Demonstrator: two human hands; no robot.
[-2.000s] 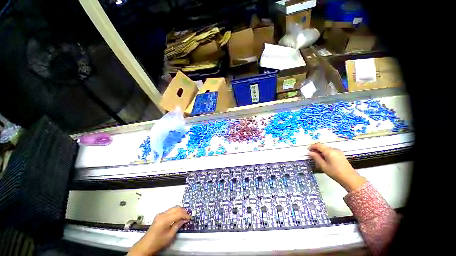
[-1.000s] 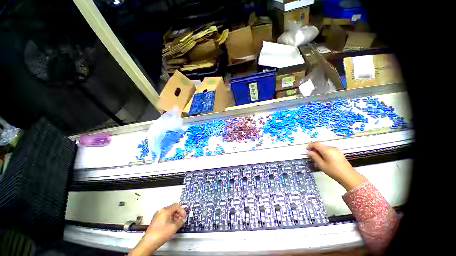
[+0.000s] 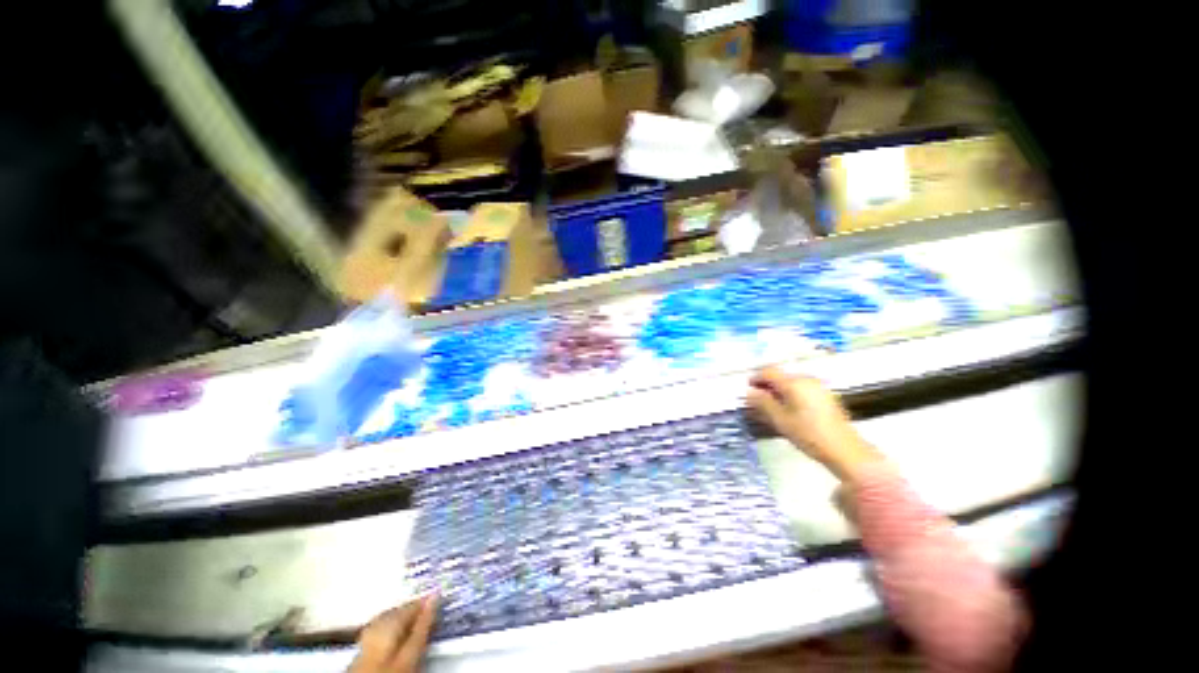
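Observation:
The frame is motion-blurred. A blue-grey PCB panel (image 3: 605, 526) with a dense repeating pattern lies on the near track. My left hand (image 3: 399, 636) is at the panel's near left corner, cut off by the bottom edge of the picture. Its thumb and fingers are close together; blur hides whether they grip the panel. My right hand (image 3: 798, 405) is at the panel's far right corner, over the far rail, with fingers bent together. I cannot tell whether it holds anything.
Blue components (image 3: 769, 310) and dark red components (image 3: 581, 343) lie on the white ledge (image 3: 237, 427). A clear plastic bag (image 3: 352, 368) and a pink-purple item (image 3: 158, 392) lie left. Beyond are a blue bin (image 3: 609, 234) and open cardboard boxes (image 3: 395, 247). A dark block (image 3: 46, 513) stands left.
The whole view has swung, so the panel, ledge and boxes sit further left in the picture. Both hands stay near the same panel corners. The picture has become blurred.

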